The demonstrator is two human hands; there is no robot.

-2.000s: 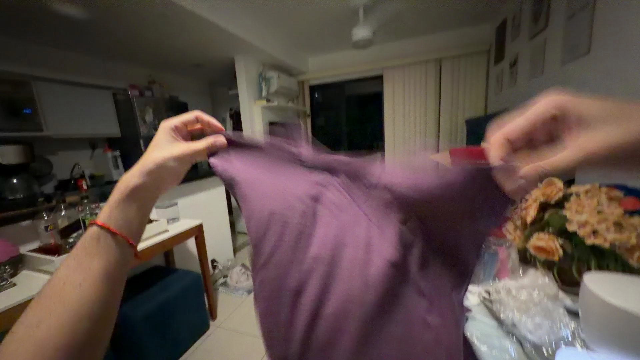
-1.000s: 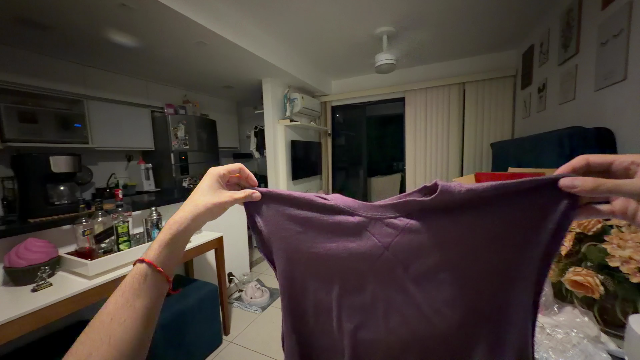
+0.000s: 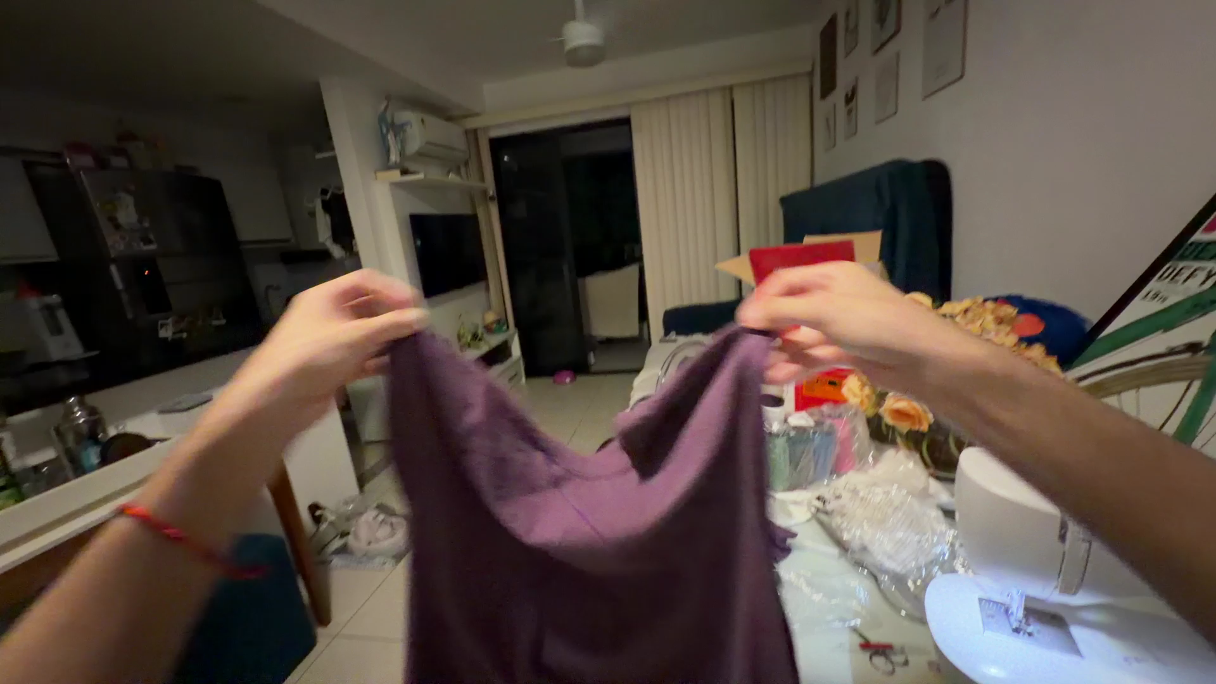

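A purple fabric garment [image 3: 589, 570] hangs in front of me, sagging in the middle between my hands. My left hand [image 3: 356, 328] pinches its upper left corner between thumb and fingers, and a red cord bracelet is on that wrist. With my right hand [image 3: 807, 309] I grip the upper right corner. The garment's lower part runs out of the bottom of the view. Both hands are somewhat blurred.
On the right, a table holds a white sewing machine [image 3: 1007, 617] with its light on, small scissors [image 3: 883, 654], crumpled clear plastic [image 3: 888, 522] and orange flowers [image 3: 907, 410]. A bicycle [image 3: 1164, 332] stands beyond. At left are a white-topped table and a blue seat [image 3: 256, 598].
My hands have come closer together, and the garment's top edge, stretched nearly straight one second ago, now sags deeply. The view has turned to the right.
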